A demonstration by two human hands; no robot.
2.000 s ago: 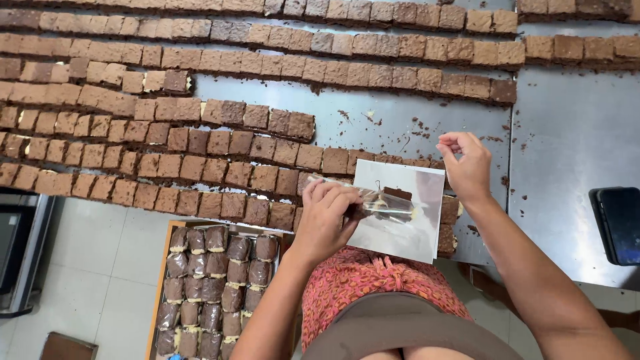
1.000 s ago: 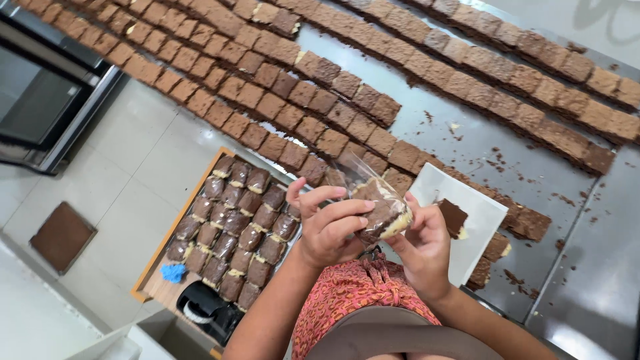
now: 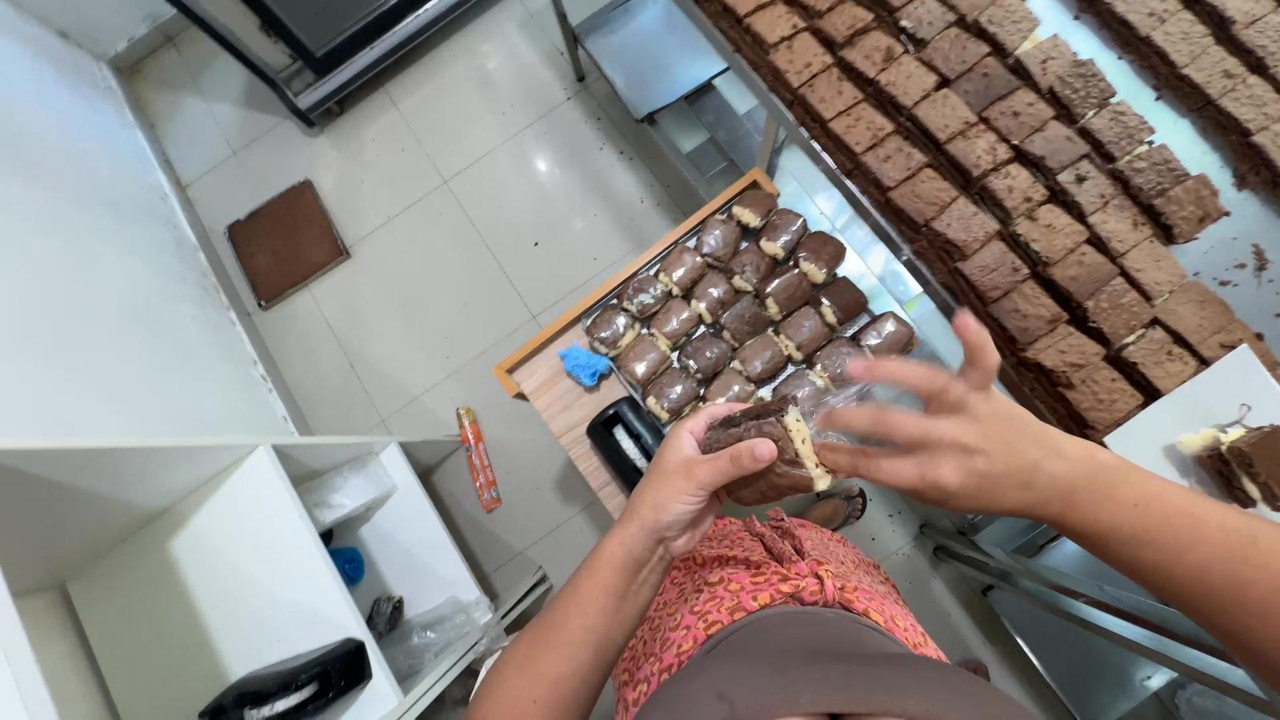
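My left hand (image 3: 700, 480) grips a brownie sandwich (image 3: 765, 455) with a pale cream filling, in clear plastic film. My right hand (image 3: 925, 425) is blurred, its fingers spread at the filling side, where loose clear film (image 3: 845, 405) shows; whether the fingertips pinch it I cannot tell. Beyond both hands, wrapped brownie sandwiches (image 3: 745, 318) lie in rows on a tray. Rows of cut brownies (image 3: 1010, 190) cover the metal table at the upper right. At the right edge, an unwrapped brownie sandwich (image 3: 1255, 460) lies on a white board (image 3: 1165, 415).
A black tape dispenser (image 3: 625, 440) and a crumpled blue item (image 3: 584, 365) sit on the wooden surface (image 3: 550, 400) beside the tray. White shelves (image 3: 170, 560) stand at lower left, holding another black dispenser (image 3: 290, 685). A brown square mat (image 3: 287, 242) lies on the tiled floor.
The view has swung left toward the tray. My right hand was bent close round the wrapped brownie a second ago and is now spread. Two seconds ago, my left hand was over the white board.
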